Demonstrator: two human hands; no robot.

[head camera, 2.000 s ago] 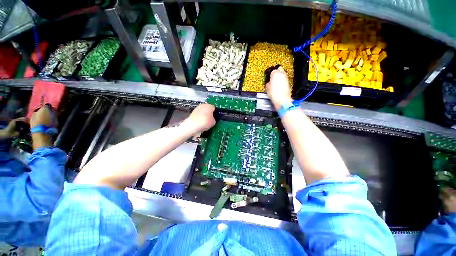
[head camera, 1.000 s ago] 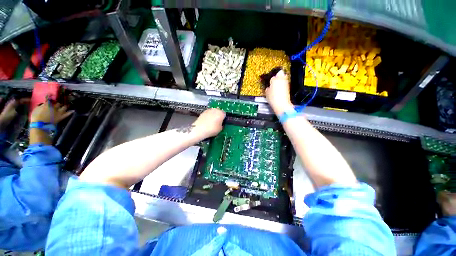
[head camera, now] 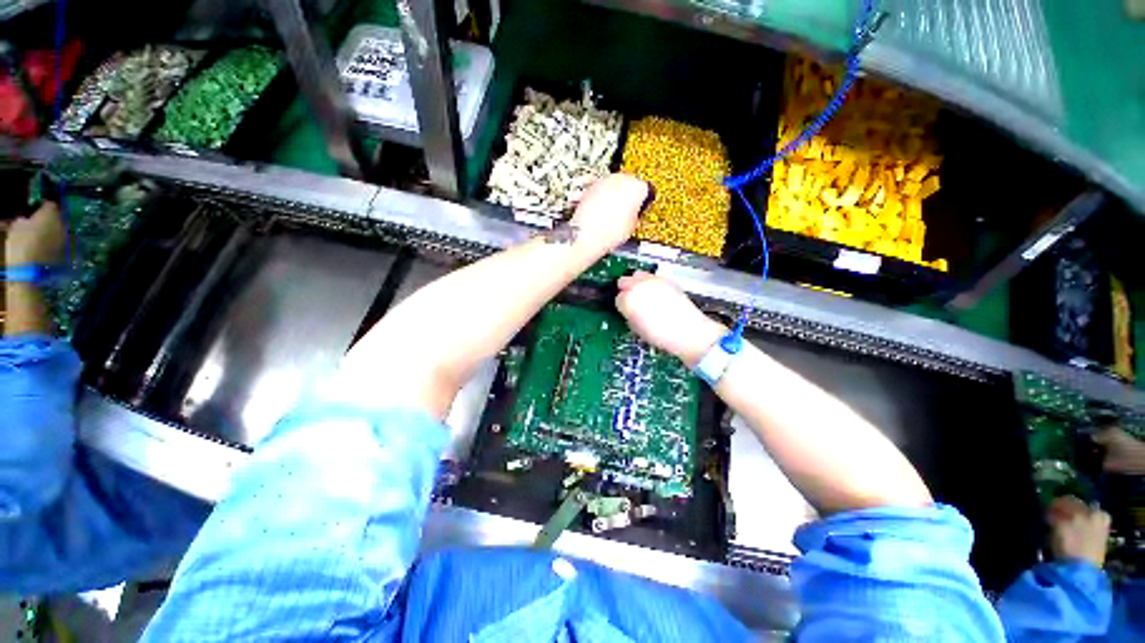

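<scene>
The large green circuit board (head camera: 603, 399) lies in its black carrier (head camera: 502, 484) in front of me. A narrow green strip board (head camera: 612, 268) lies at the carrier's far edge, partly hidden by my hands. My left hand (head camera: 612, 211) is over the near left edge of the bin of small yellow components (head camera: 681, 176); its fingertips are hard to make out. My right hand (head camera: 653, 308), with a light blue wrist strap, is at the strip board's right end. Its fingers are bent; whether they hold a part cannot be told.
Behind the rail stand bins of off-white parts (head camera: 553, 153), large yellow-orange blocks (head camera: 854, 176) and green parts (head camera: 220, 98). A blue coiled cord (head camera: 804, 132) hangs down to my right wrist. Metal clamps (head camera: 612, 511) sit at the carrier's near edge. Neighbouring workers' hands show at left (head camera: 35, 239) and right (head camera: 1077, 530).
My right hand has come back from the small yellow components to the strip board. My left hand has moved from the strip board up to that bin. The view has turned slightly.
</scene>
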